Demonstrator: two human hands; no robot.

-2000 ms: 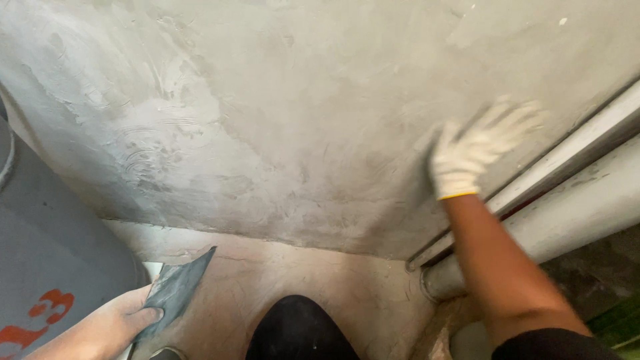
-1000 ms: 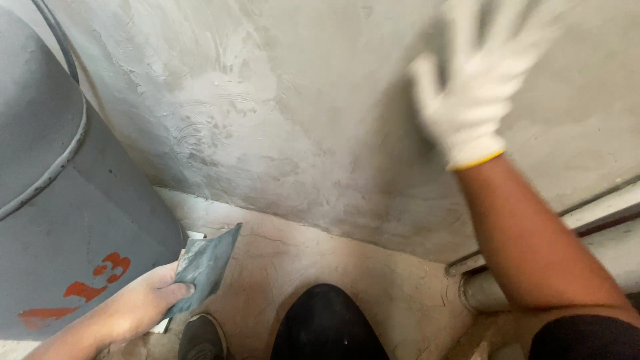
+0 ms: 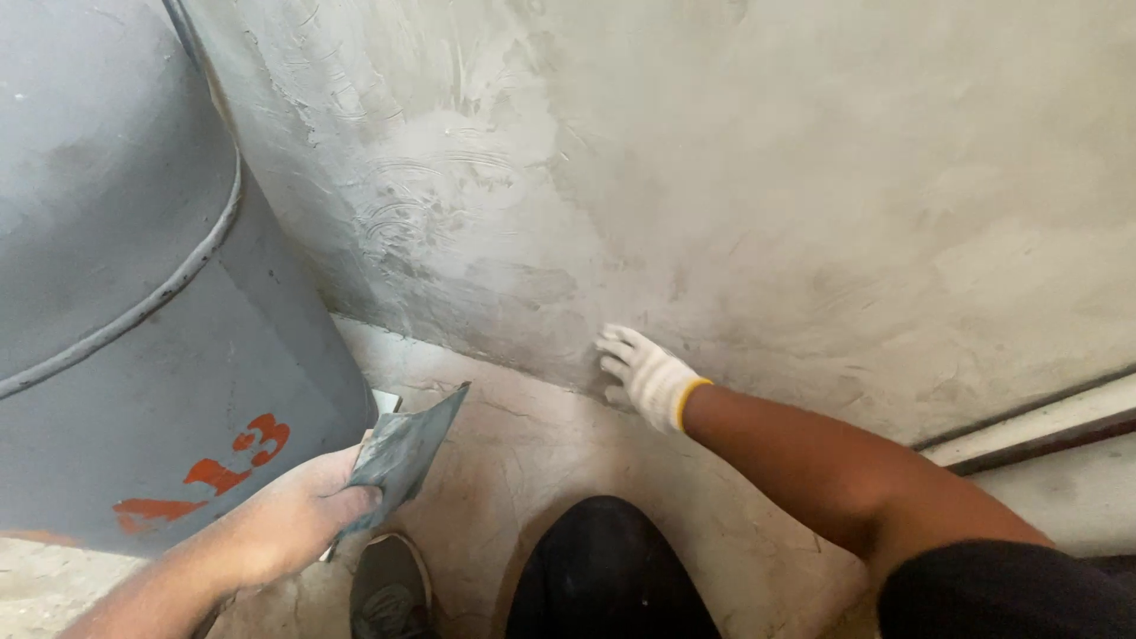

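My bare left hand (image 3: 333, 497) pinches a thin grey-green sheet (image 3: 399, 453), which looks like sandpaper, between thumb and fingers at the lower left. The sheet is creased, with one corner pointing up and to the right. A white knitted glove with a yellow cuff covers my right hand (image 3: 652, 377). Its fingers are slightly curled and spread, holding nothing visible, and its fingertips are at the base of the grey plastered wall (image 3: 781, 177). The wall has swirled trowel marks and pale patches at the left.
A large grey metal tank (image 3: 177, 355) with a weld seam and red painted marks stands at the left, close to the wall. White pipes (image 3: 1056, 479) run along the wall at the lower right. My knee and shoe are over the dusty floor (image 3: 497, 444).
My right hand has moved from higher on the wall down and left to its base. My left hand still holds the sheet. The view has shifted left, showing more of the tank.
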